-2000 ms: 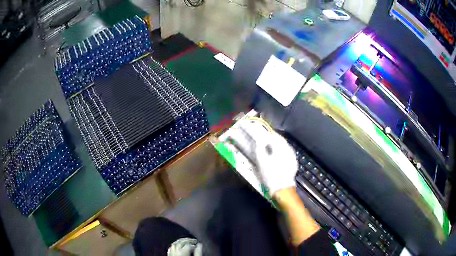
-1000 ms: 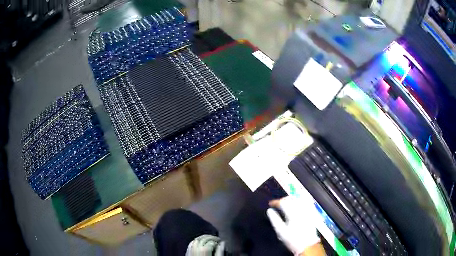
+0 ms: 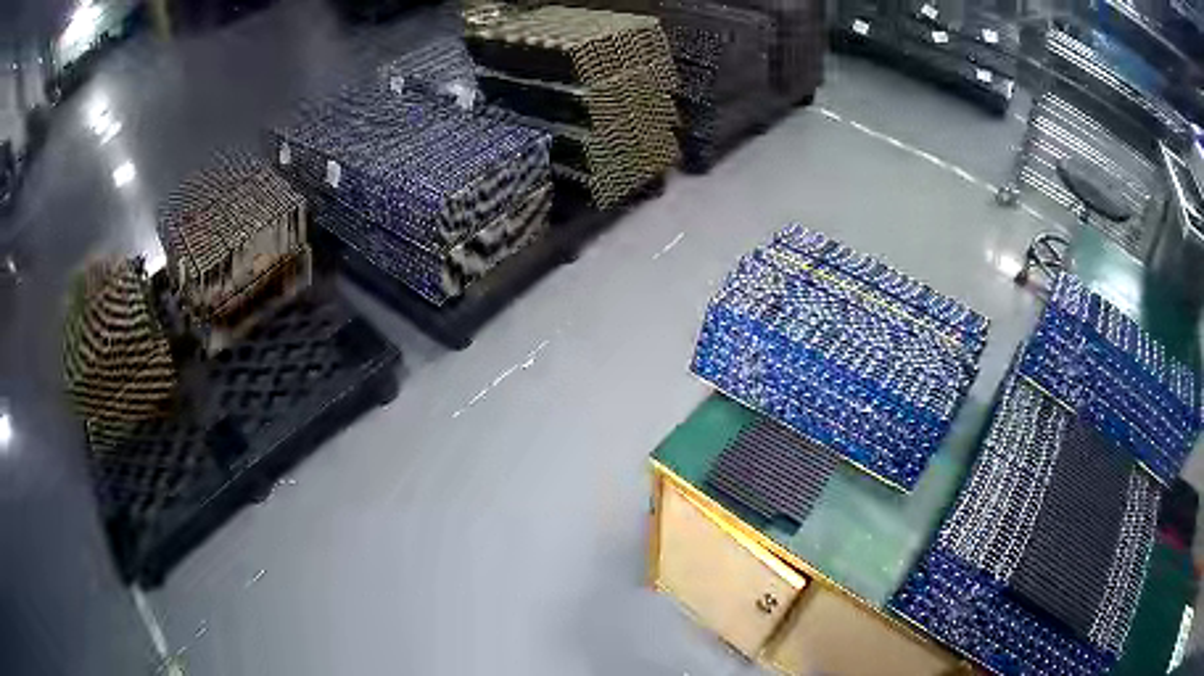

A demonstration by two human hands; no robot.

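No hand is in the picture. Nearest in front is a green-topped wooden cabinet (image 3: 871, 531) at the lower right. A stack of blue trays or boards with rows of white marks (image 3: 832, 350) stands on it. A second blue stack (image 3: 997, 515) stands at the right, with a black ribbed tray (image 3: 1083, 515) lying on top of it. Another blue stack (image 3: 1116, 363) is behind that one, near the right edge. A small black ribbed tray (image 3: 772, 473) lies flat on the green top near its left corner.
Black pallets (image 3: 284, 409) lie on the grey floor (image 3: 528, 502) at the left. They bear tan ribbed stacks (image 3: 235, 238) and a large blue stack (image 3: 423, 185). A taller yellow-brown stack (image 3: 601, 99) and dark stacks (image 3: 739, 66) stand at the back. A metal rack (image 3: 1083, 165) is at the upper right.
The view has swung left and up to the floor and pallets. The machine, keyboard, papers, the wearer's legs and the white-gloved hand have left the picture.
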